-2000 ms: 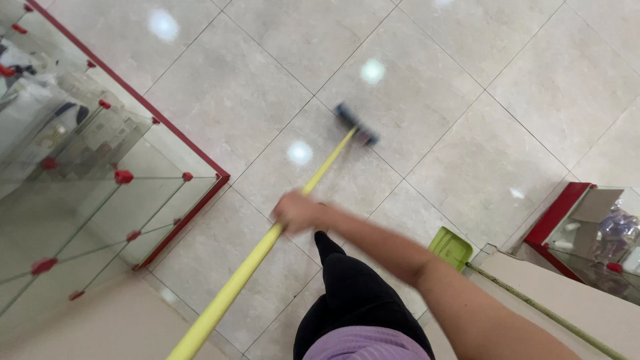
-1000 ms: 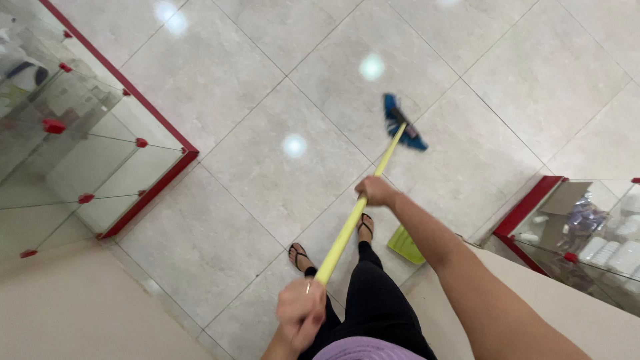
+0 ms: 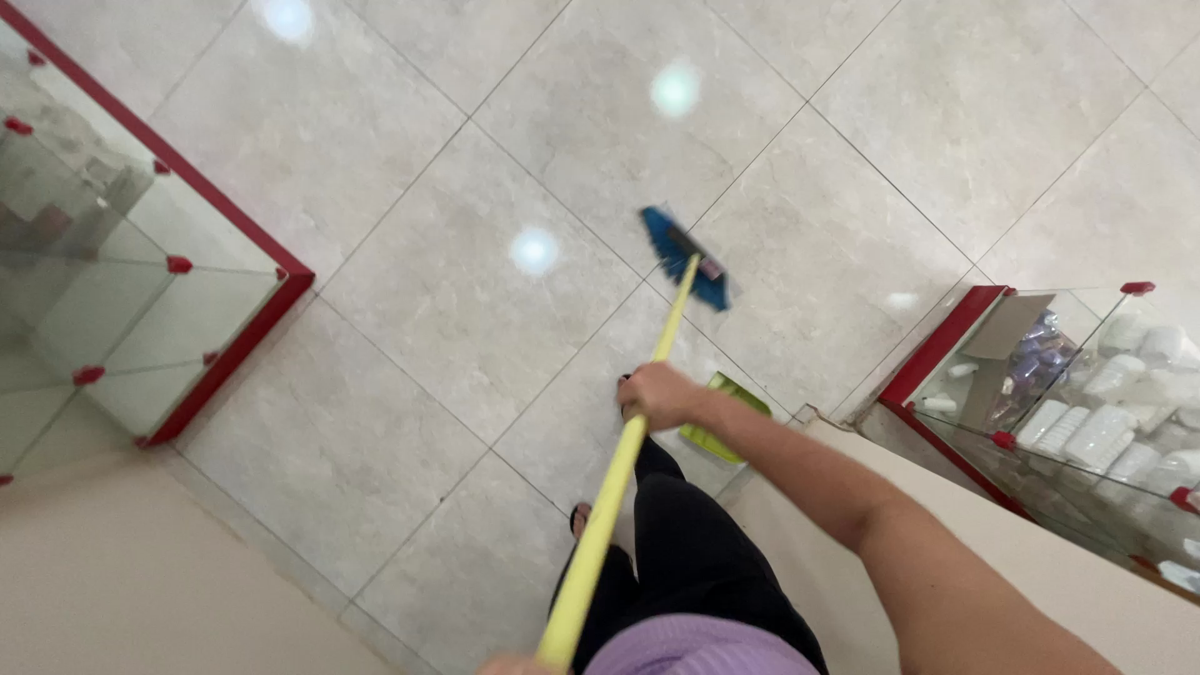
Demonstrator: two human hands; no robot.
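Note:
A broom with a blue-bristled head (image 3: 686,255) rests on the tiled floor ahead of me, slightly blurred. Its yellow handle (image 3: 609,497) slants down toward my body. My right hand (image 3: 656,396) is wrapped around the middle of the handle. At the bottom edge of the view my left hand (image 3: 521,665) shows only in part, closed about the handle's upper end. A lime-green dustpan (image 3: 720,422) lies on the floor just beyond my right hand, partly covered by my forearm.
At the left stands a glass display case (image 3: 225,366) with a red frame. Another red-framed glass case (image 3: 947,347) at the right holds wrapped white goods. Low beige walls (image 3: 1022,572) run along both lower sides. My sandalled feet stand below the broom.
Between one second ago and now, my left hand has moved down toward the view's bottom edge. Two seconds ago the broom head was blurred and my left hand was out of view.

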